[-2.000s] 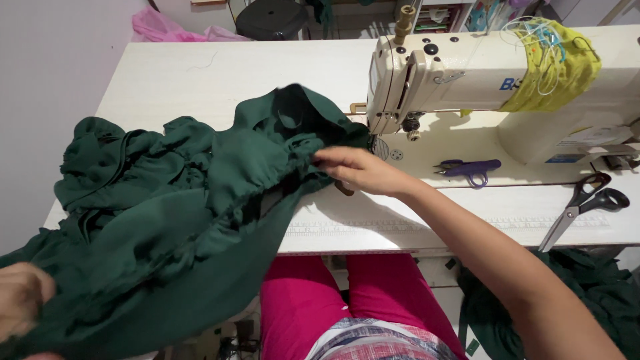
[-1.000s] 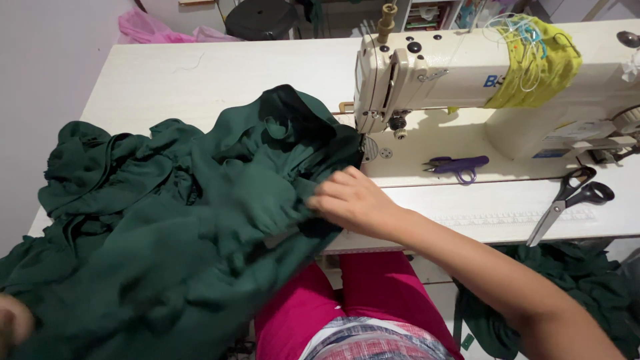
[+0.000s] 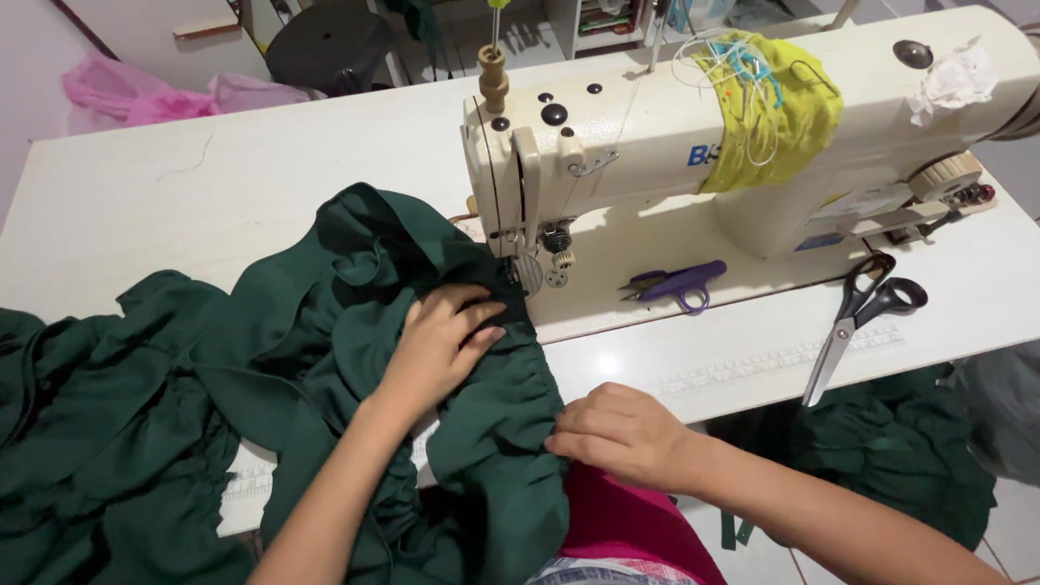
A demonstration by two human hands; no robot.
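Note:
Gathered dark green fabric (image 3: pixel 284 325) spreads over the left part of the white table and hangs off its front edge. Its right edge runs under the presser foot area of an industrial sewing machine (image 3: pixel 634 122); the needle itself is hard to make out. My left hand (image 3: pixel 443 345) lies on the fabric just left and in front of the needle area, fingers spread a little, pressing it down. My right hand (image 3: pixel 621 435) pinches the gathered edge at the table's front, its fingertips closed on the cloth.
Purple thread snips (image 3: pixel 678 284) lie on the machine bed. Black-handled scissors (image 3: pixel 853 317) rest at the front edge, beside ruler markings (image 3: pixel 780 357) on the table. More green fabric (image 3: pixel 894 455) is below at right. A pink plastic bag (image 3: pixel 138 97) and black stool (image 3: pixel 329 45) stand behind.
My left hand has come from the far left onto the fabric beside the needle area. My right hand has moved from there toward the table's front edge. The view has shifted closer.

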